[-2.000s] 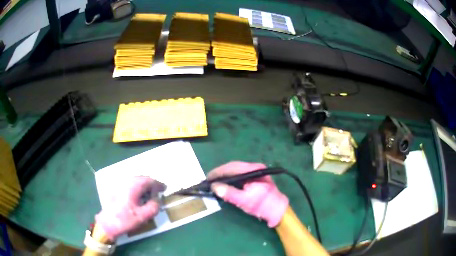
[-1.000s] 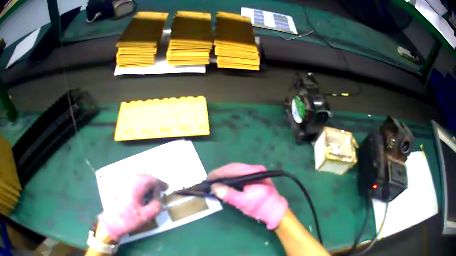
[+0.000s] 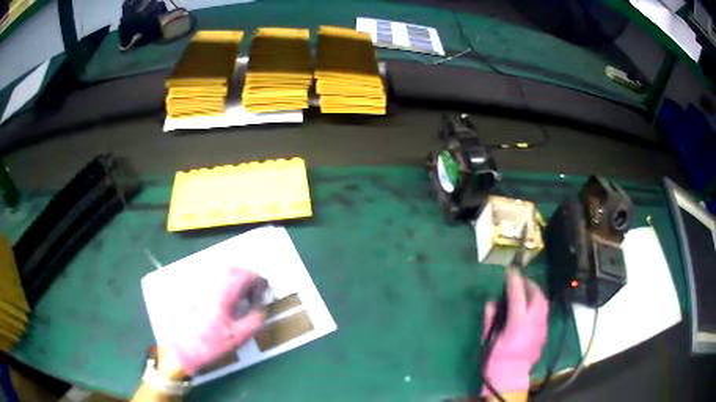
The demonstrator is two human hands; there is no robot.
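My left hand [image 3: 208, 326], in a pink glove, lies over the left part of the white cover plate [image 3: 271, 255] and holds a small dark round piece [image 3: 253, 297]. Two grey-brown windows show low in the plate. My right hand [image 3: 516, 334], pink-gloved and slightly blurred, holds the black soldering iron [image 3: 494, 326]. The iron's front end points into the small cream box [image 3: 491, 245]; the exact tip is hard to make out. A single yellow panel [image 3: 239, 195] lies behind the plate.
A small black fan [image 3: 465, 169] stands left behind the cream box. The soldering station [image 3: 585, 263] with a red light is at the right on white paper [image 3: 636, 314]. Yellow panel stacks [image 3: 275, 71] stand at the back. A black slotted rack [image 3: 63, 220] is at the left.
My right hand has moved right with the iron, from the plate to the cream box. My left hand stays at the plate. The whole view has shifted slightly.
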